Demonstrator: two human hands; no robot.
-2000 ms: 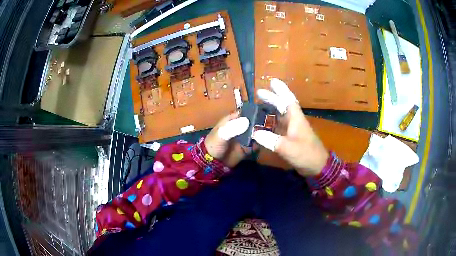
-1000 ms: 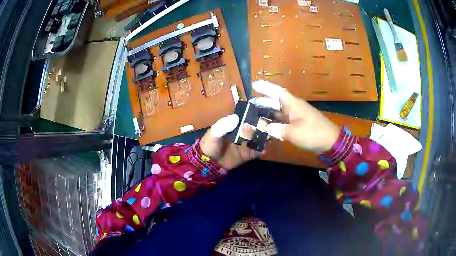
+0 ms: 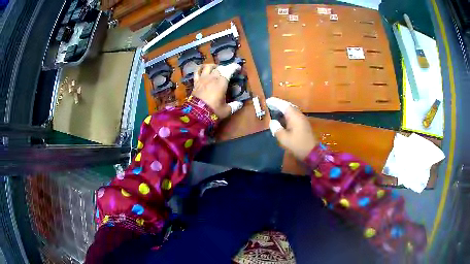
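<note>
My left hand [image 3: 214,88], with white finger cots, is over the right part of the orange-brown loading fixture [image 3: 232,126]. Its fingertips are on a dark housing [image 3: 238,88] just below the right round-windowed housing [image 3: 225,50]. Two more round-windowed housings [image 3: 190,63] [image 3: 161,76] sit in the fixture to the left, under a silver-white clamp bar [image 3: 190,44]. My right hand [image 3: 292,126], also with white cots, is right of the fixture. It pinches a small dark piece [image 3: 276,111] between thumb and fingers; the piece is partly hidden.
The slotted fixture plate [image 3: 330,67] lies behind my right hand. The work board [image 3: 350,147] bears a crumpled white cloth [image 3: 414,161]. A brush [image 3: 421,58] and a yellow-handled tool [image 3: 432,113] lie on a white sheet at right. A parts tray [image 3: 77,33] stands upper left.
My hands have separated from the dark housing they held together. My left hand has moved up and left onto the fixture; my right hand has moved slightly down, keeping a small dark piece.
</note>
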